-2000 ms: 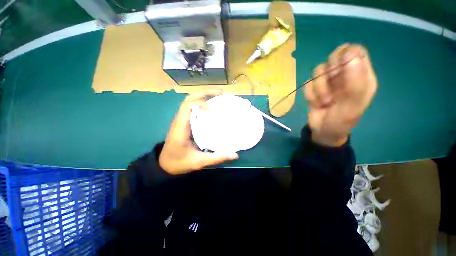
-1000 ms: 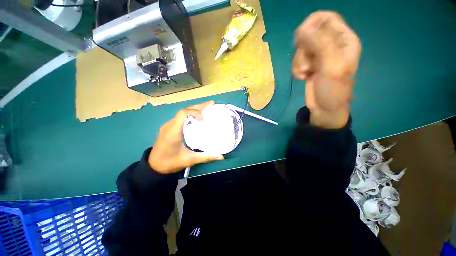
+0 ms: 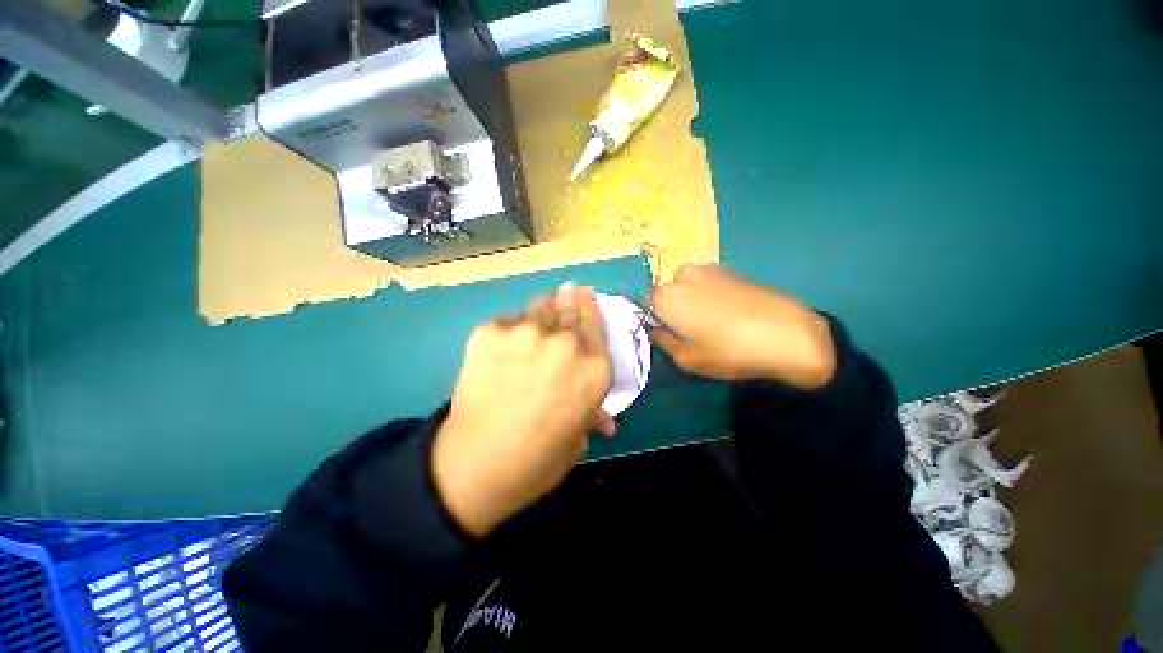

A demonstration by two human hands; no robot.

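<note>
A round white housing (image 3: 625,361) is held above the green bench in front of me. My left hand (image 3: 529,402) is closed over its left side and hides most of it. My right hand (image 3: 730,325) is at the housing's upper right edge, its fingers pinching a thin dark lead wire (image 3: 647,316) there. The fingertips partly hide the wire.
A silver-grey screw feeder (image 3: 421,153) stands on a tan cardboard mat (image 3: 255,242) beyond my hands. A yellow glue tube (image 3: 634,100) lies on the mat's stained right part. A blue crate (image 3: 160,587) is at lower left, white pronged shells (image 3: 957,491) at lower right.
My right hand has come down from the upper right to the housing's edge. My left hand has turned and now covers the housing's left side. The white side arm no longer shows.
</note>
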